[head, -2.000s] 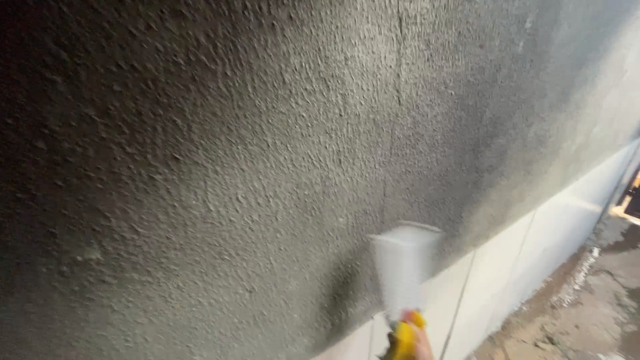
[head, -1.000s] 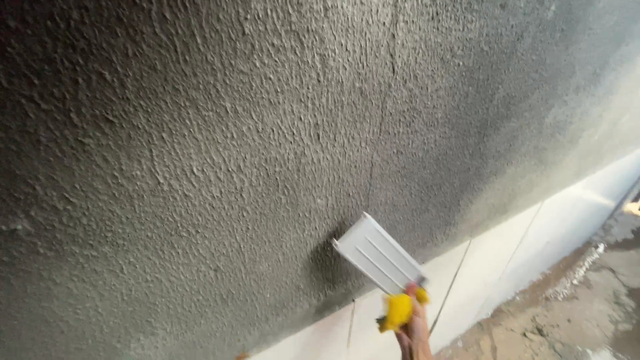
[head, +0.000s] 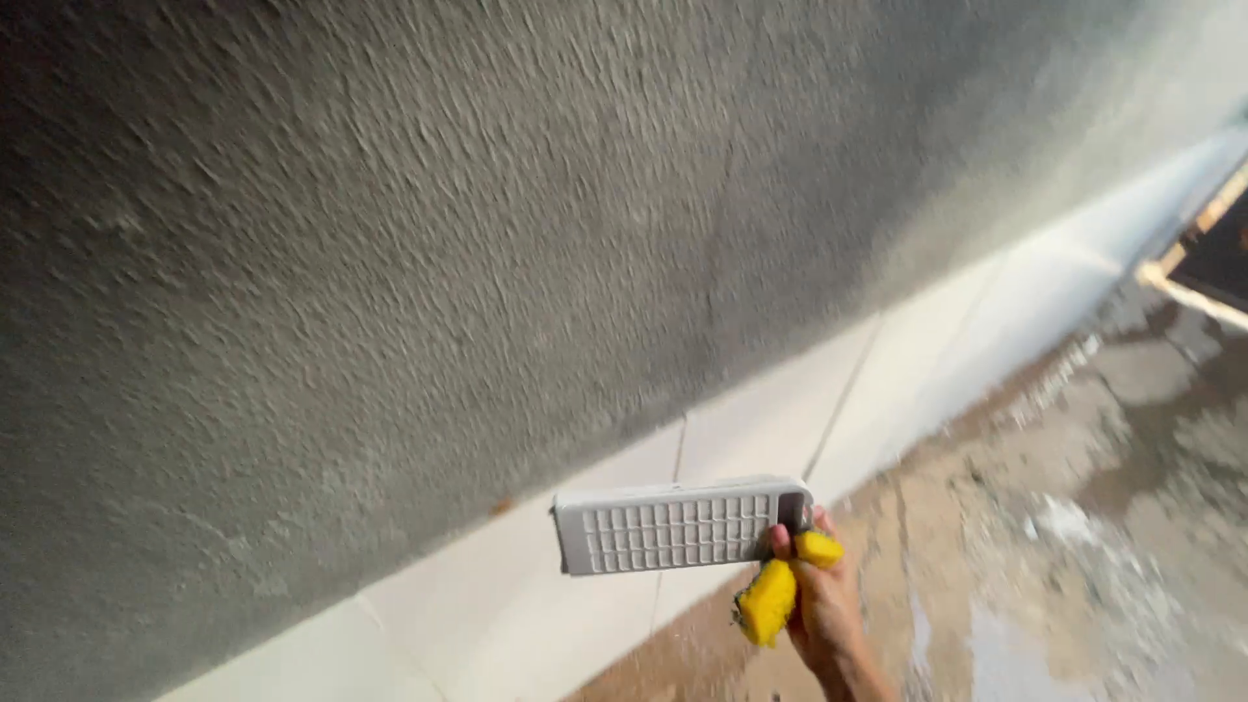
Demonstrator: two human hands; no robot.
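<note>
My right hand [head: 827, 604] comes in from the bottom right, its fingers closed around one end of a flat, light grey plastic piece with a gridded face [head: 675, 528]. A yellow sponge [head: 767, 602] with a dark, rough-looking side is in the same hand, and yellow parts show on both sides of a finger. The plastic piece lies nearly level in the view, its grid towards me, in front of the white tiles. Whether it touches them I cannot tell. My left hand is out of view.
A dark grey textured wall [head: 468, 253] fills the upper left, with a thin vertical crack. White tiles [head: 936, 341] run along its base. At the right is a wet, stained floor [head: 985, 546]. A dark object with a pale frame [head: 1194, 255] stands at the far right.
The plastic piece has been turned: one second ago it slanted across the wall's lower edge with its ridged face showing, and now its gridded face shows, in front of the tiles.
</note>
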